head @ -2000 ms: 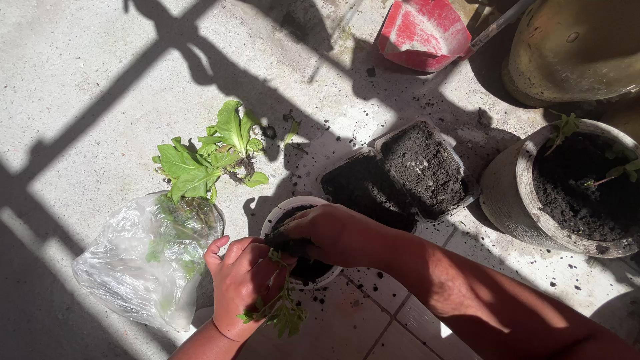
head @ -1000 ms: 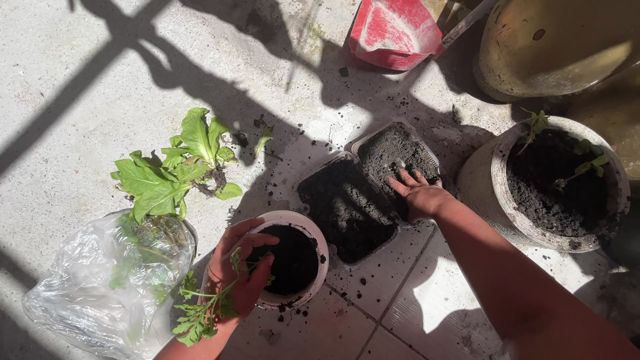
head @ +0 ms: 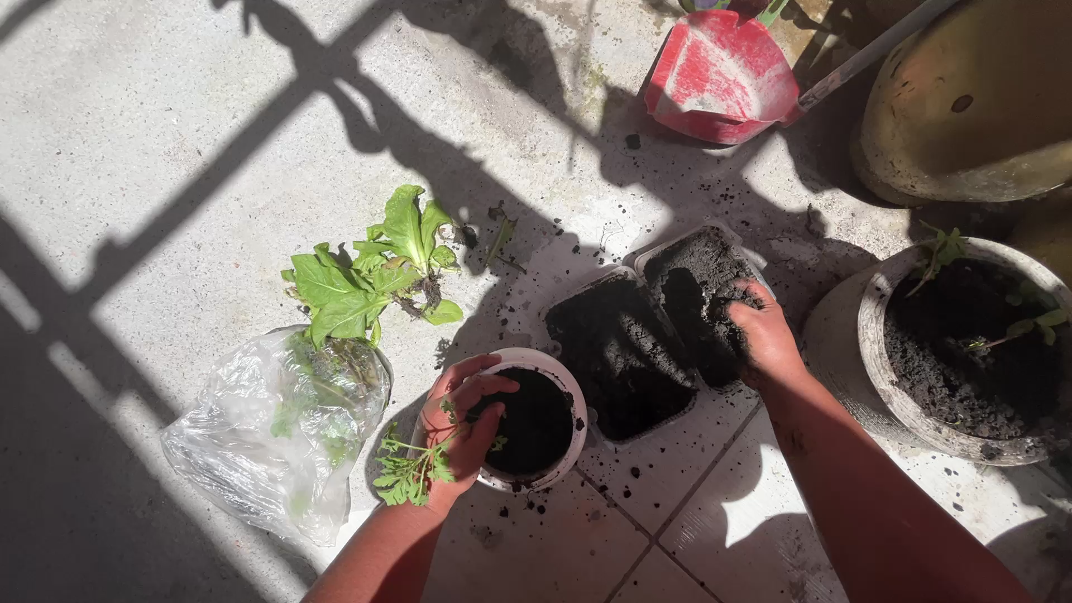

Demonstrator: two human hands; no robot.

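Observation:
My left hand (head: 462, 427) holds a small green seedling (head: 412, 469) with lobed leaves, its fingers resting over the left rim of a round white pot (head: 571, 444) of dark soil. My right hand (head: 764, 335) has its fingers dug into the soil (head: 699, 285) of the farther of two clear plastic trays; whether soil is gripped is hidden. The nearer soil tray (head: 620, 356) stands between that tray and the pot. Leafy green plants with exposed roots (head: 360, 285) lie on the floor, above a clear plastic bag (head: 260, 435) with greenery inside.
On the right stands a large pale pot (head: 879, 360) with soil and small plants. A red dustpan (head: 722, 79) with a long handle lies at the top, beside a big yellowish container (head: 971, 109). Soil crumbs are scattered over the concrete and tiles (head: 662, 519).
My right hand has moved from the white pot to the farther tray, and its fingers have since sunk into the soil. My left hand stays at the pot with the seedling.

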